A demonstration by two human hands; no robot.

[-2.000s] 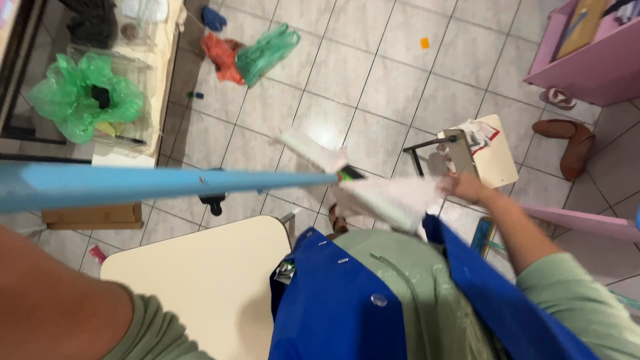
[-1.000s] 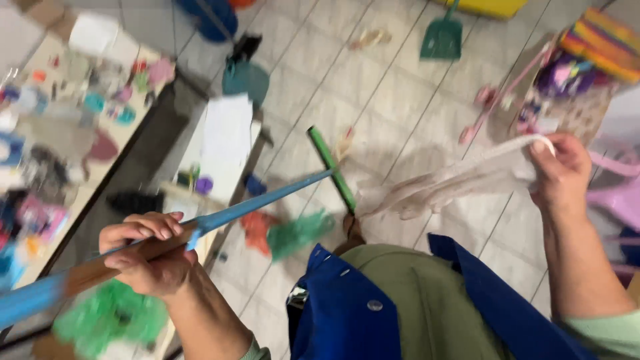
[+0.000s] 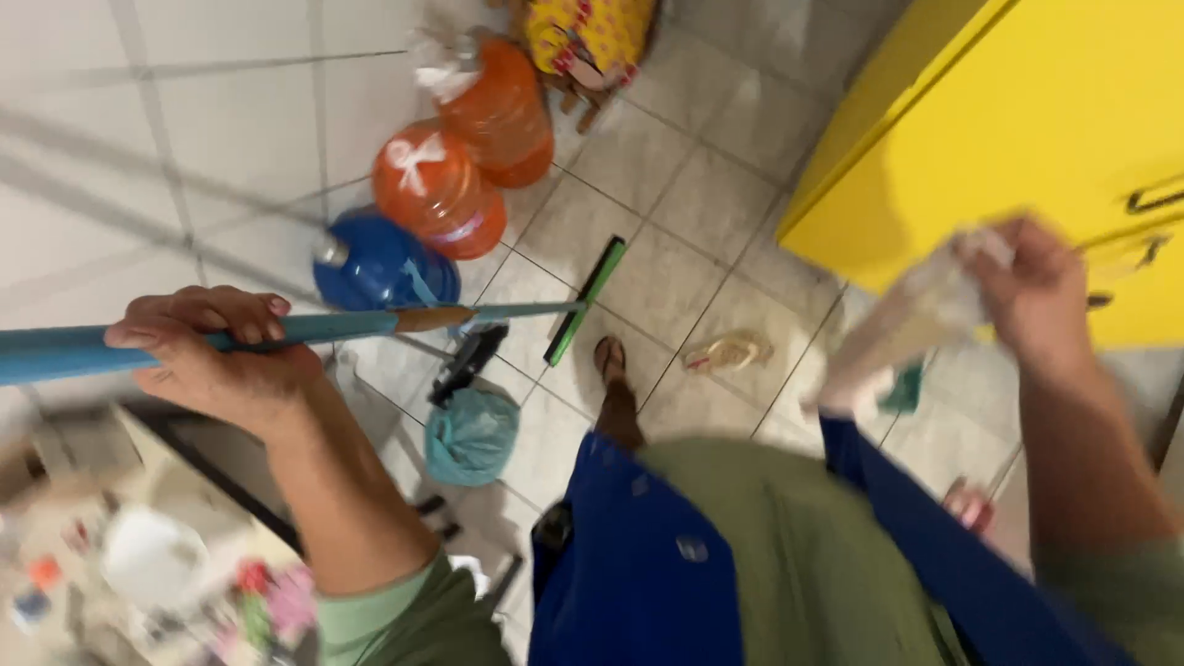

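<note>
My left hand (image 3: 217,351) is wrapped around the blue handle (image 3: 342,326) of a floor squeegee, at the left. The squeegee's green and black head (image 3: 585,301) is down at the floor tiles, near a foot in a sandal (image 3: 610,359). At the right, my right hand (image 3: 1031,277) grips a whitish, damp-looking cloth (image 3: 902,319), which hangs down to the left, blurred. Another crumpled pale cloth or rag (image 3: 729,352) lies on the floor between the squeegee head and my right hand.
Two orange-tinted water jugs (image 3: 439,190) and a blue jug (image 3: 384,264) stand by the wall. A teal bag (image 3: 473,437) is below them. A yellow cabinet (image 3: 980,148) fills the upper right. A cluttered table (image 3: 111,638) is at the lower left.
The view has swung a lot, from the tables to the jugs and yellow cabinet. The cloth, stretched out a second ago, now hangs bunched from my right hand. My left hand still holds the handle.
</note>
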